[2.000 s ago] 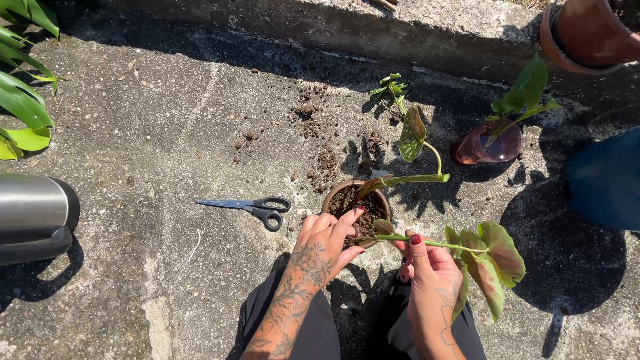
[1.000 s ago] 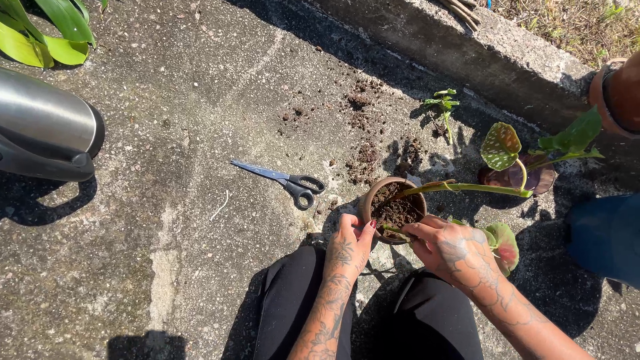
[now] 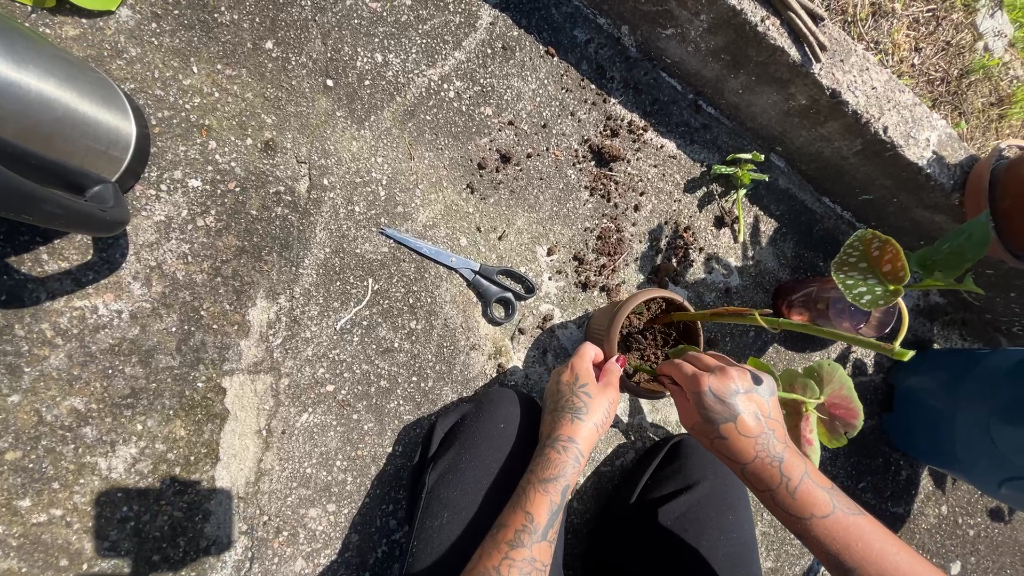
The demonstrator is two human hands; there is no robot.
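A brown plant pot [image 3: 606,326] of dark soil [image 3: 646,336] stands tilted before my knees. A spotted-leaf cutting [image 3: 800,324] with a thick green stem rises from its soil and leans right. My left hand [image 3: 580,392] grips the pot's near left rim with thumb and fingers. In my right hand [image 3: 724,400], over the near right rim, is the stem of a second cutting [image 3: 832,404], its lower end at the soil; its green and reddish round leaves show beyond the hand. Black-handled scissors [image 3: 472,276] lie left of the pot.
Loose soil [image 3: 604,256] and a small green seedling [image 3: 740,188] lie behind the pot. A purplish glass vessel [image 3: 788,304], a dark blue container [image 3: 960,416] and a terracotta pot [image 3: 1004,200] are at right. A metal jug [image 3: 64,104] is at upper left; a concrete kerb [image 3: 768,88] crosses behind.
My right hand has moved from the leafy part of the second cutting to its stem at the pot. My left hand has shifted from over the soil to the pot's rim. The view has turned.
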